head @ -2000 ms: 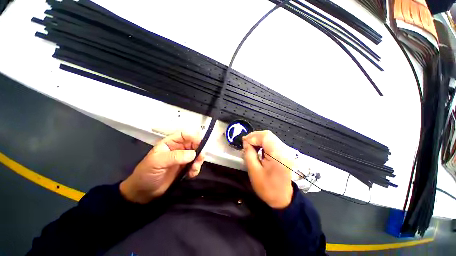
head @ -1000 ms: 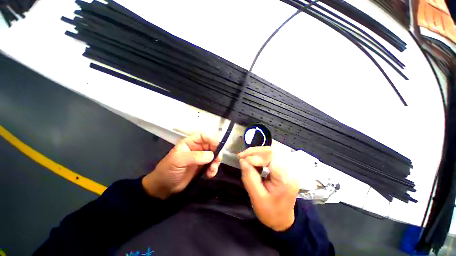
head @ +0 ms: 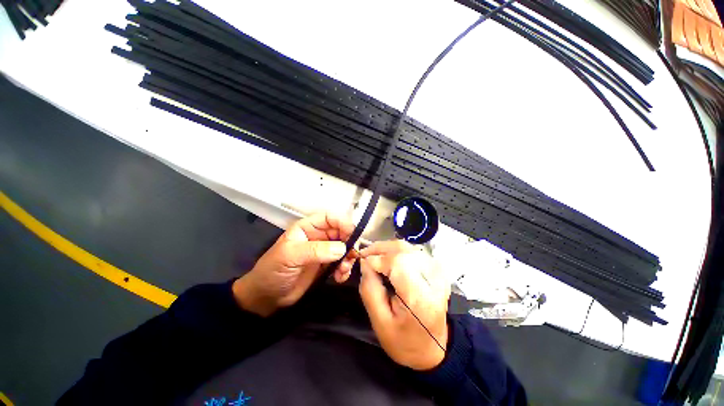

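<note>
My left hand point(head: 294, 262) grips a long narrow black strap point(head: 406, 111) near its end, at the table's near edge. The strap curves away across the main strap pile point(head: 317, 119). My right hand point(head: 405, 297) is closed on a thin dark rod point(head: 417, 319), held in the fingertips. Its fingertips are close beside the strap at my left fingers; the rod's tip is too small to tell if it touches. A small round black pot point(head: 416, 220) with a white-blue reflection inside stands just beyond my right hand.
A crumpled, stained white rag point(head: 500, 289) lies right of the pot. Separated straps point(head: 591, 67) lie beyond the pile. Black straps hang at the table's right end point(head: 702, 349). Another strap pile point(head: 30, 12) is at the far left. Thin dark loops hang at the front edge, right of the rag.
My right hand has moved from the pot to the strap end at my left hand. The view has shifted, so the table's things appear further right than at first.
</note>
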